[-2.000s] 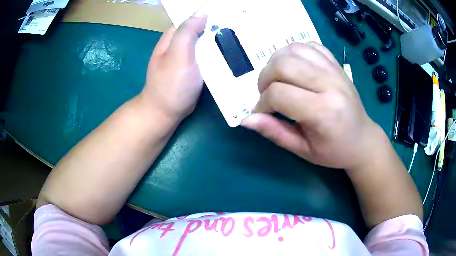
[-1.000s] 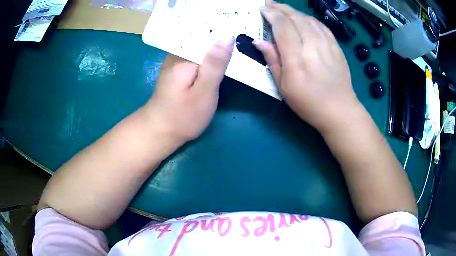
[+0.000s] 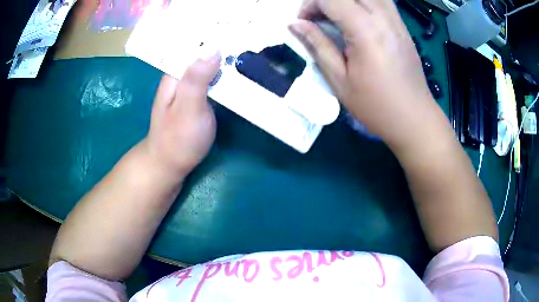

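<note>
A white retail card package [image 3: 260, 112] with a dark cutout is held above the green bench mat, its top cut off by the picture's upper edge. My left hand [image 3: 186, 115] grips its left side, thumb on the face beside the cutout. My right hand [image 3: 360, 59] is at its right side, thumb and fingers pinching near the upper right edge. A second white layer with a rounded corner [image 3: 325, 106] stands away from the card at its lower right. Something bluish shows blurred under my right wrist; I cannot tell what it is.
Printed white packs [image 3: 35, 41] lie at the upper left beside a brown cardboard sheet [image 3: 88, 35] with pinkish clear plastic. At right are round black knobs [image 3: 434, 88], a black flat case [image 3: 473, 94] with a white cable, a translucent bottle [image 3: 473, 25] and pens [image 3: 507, 109].
The card has turned and moved left, and a rounded layer now stands apart from it at the lower right. My left hand has moved left; my right hand has shifted its hold.
</note>
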